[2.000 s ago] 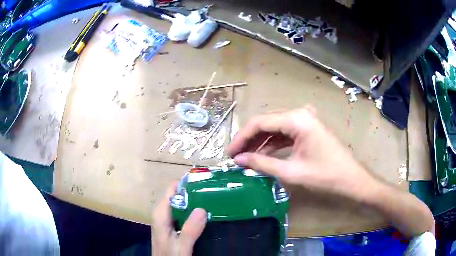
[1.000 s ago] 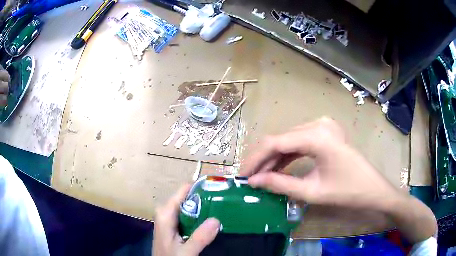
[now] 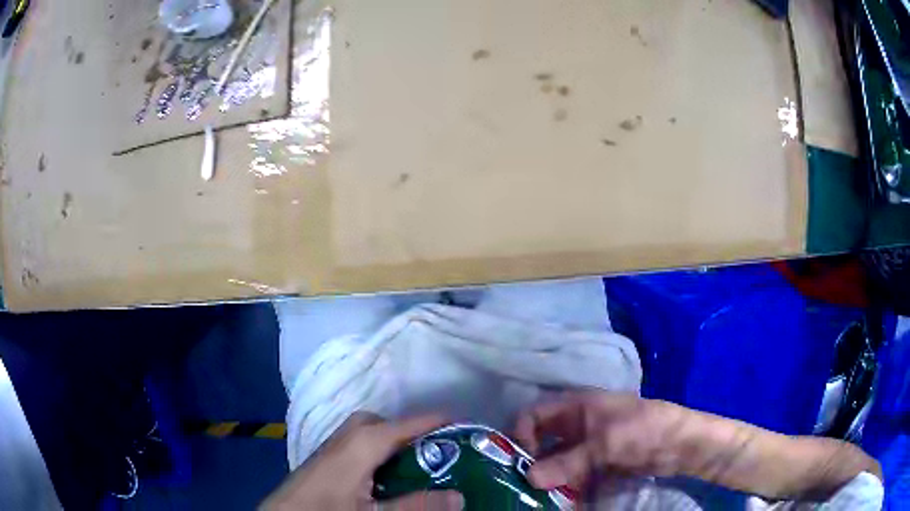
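Note:
The glossy green model car body (image 3: 489,489) is at the bottom edge, over the wearer's lap, partly cut off. Its silver-rimmed round lamp and red-and-silver tail lamps face up. My left hand (image 3: 349,464) holds it from the left, fingers on its top edge and thumb on the shell. My right hand (image 3: 589,444) is at the end with the red lamps, with its fingertips at a small black-and-silver part (image 3: 525,465). Whether it pinches that part or presses it on the body is hidden and blurred.
On the stained cardboard (image 3: 559,180) are the glue palette (image 3: 130,100), the white cup (image 3: 197,16), a pale stick (image 3: 242,48) and a cotton swab (image 3: 209,155). More green bodies (image 3: 883,120) stand at the right. A blue bin (image 3: 728,349) is below the bench edge.
The view has tilted down towards the lap. The car body and both hands have moved from over the cardboard to below the bench edge, and the body has turned. The right hand stays at its lamp end.

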